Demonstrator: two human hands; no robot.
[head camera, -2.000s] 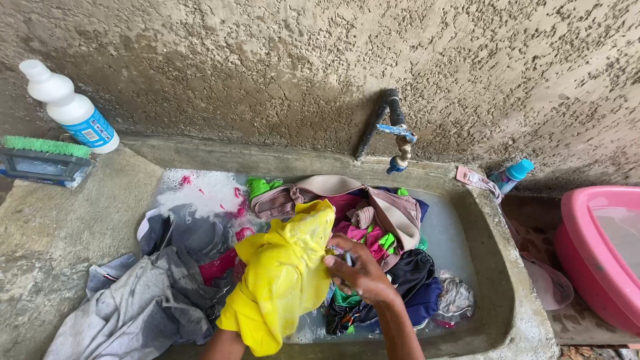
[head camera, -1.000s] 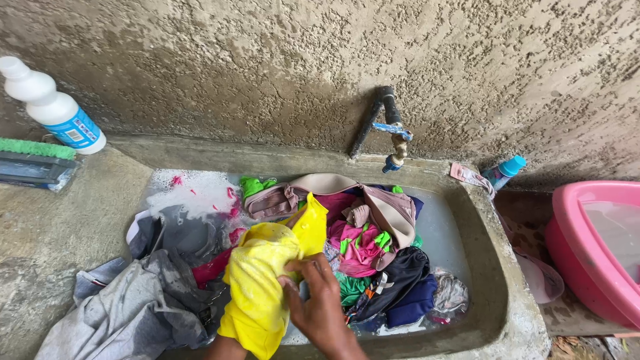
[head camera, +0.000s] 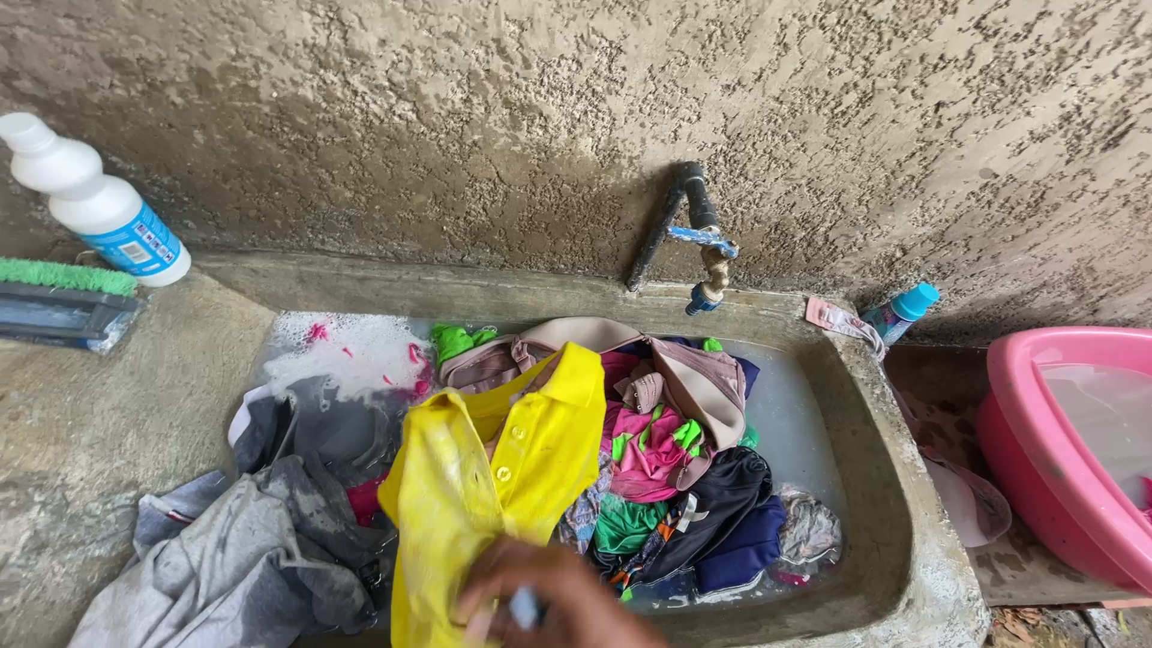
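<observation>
A wet yellow polo shirt (head camera: 540, 450), its collar and buttons showing, hangs over a concrete sink (head camera: 864, 504) of cloudy, sudsy water. My right hand (head camera: 549, 594), blurred, is at the lower front of the shirt, with a small bluish object between its fingers; its grip is hard to make out. My left hand is not visible. Right of the shirt lies a pile of wet clothes: a pink and green garment (head camera: 652, 450), a mauve padded garment (head camera: 702, 387), a black one (head camera: 720, 513) and a navy one (head camera: 747, 549). A grey garment (head camera: 243, 567) drapes over the sink's left edge.
A blue-handled tap (head camera: 711, 261) juts from the rough wall above the sink. On the left ledge are a white bottle (head camera: 108, 207) and a brush with green bristles (head camera: 67, 279). A blue-capped bottle (head camera: 900, 310) stands at the back right corner, near a pink basin (head camera: 1026, 450) of water.
The yellow shirt has opened out, so its collar and buttons now face up. My right hand has moved down toward the bottom of the view. My left forearm, seen earlier, is out of sight.
</observation>
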